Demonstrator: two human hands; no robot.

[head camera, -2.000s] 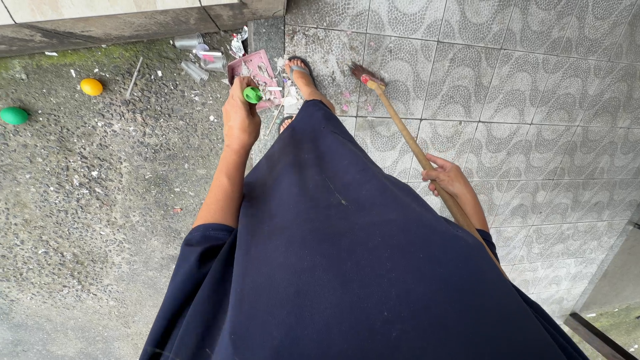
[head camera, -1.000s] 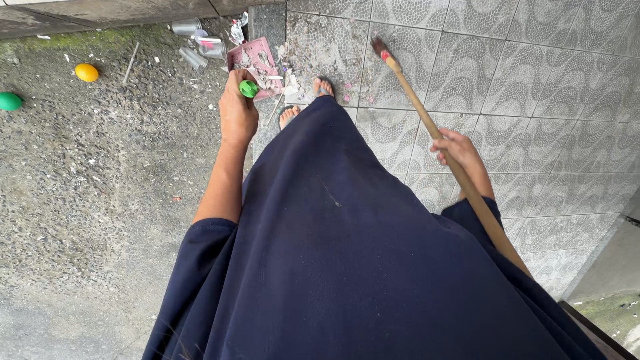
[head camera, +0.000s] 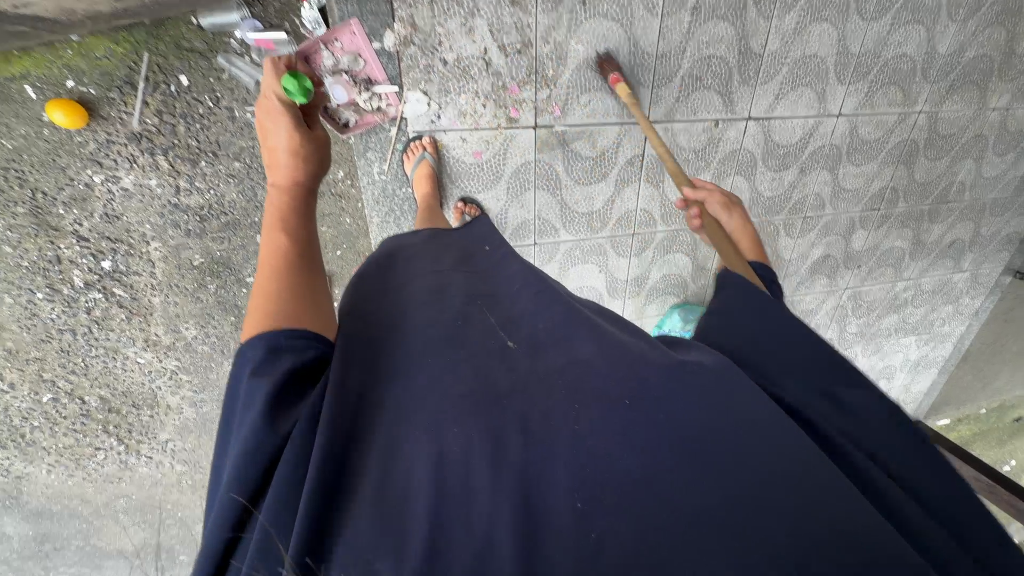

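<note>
My left hand [head camera: 292, 132] is closed around a green handle end [head camera: 297, 87], at the near edge of a pink dustpan [head camera: 372, 64]. Paper scraps and other litter lie in the pan, which rests at the border between rough concrete and tiles. My right hand [head camera: 714, 210] grips the wooden handle of a broom [head camera: 660, 148]. The broom's dark, red-banded head [head camera: 610, 70] is over the patterned tiles, to the right of the pan and apart from it. How the green end joins the dustpan is hidden by my left hand.
Clear plastic cups [head camera: 224, 16] and scraps lie beside the pan. A yellow ball-like object [head camera: 66, 114] and a thin stick [head camera: 141, 90] lie on the concrete. Pink bits [head camera: 514, 113] dot the tiles. My sandaled feet [head camera: 422, 164] stand below the pan. A turquoise item [head camera: 678, 320] shows beside my dark garment.
My feet have shifted on the tiles. A turquoise item has come into view beside my garment. Both hands keep their holds.
</note>
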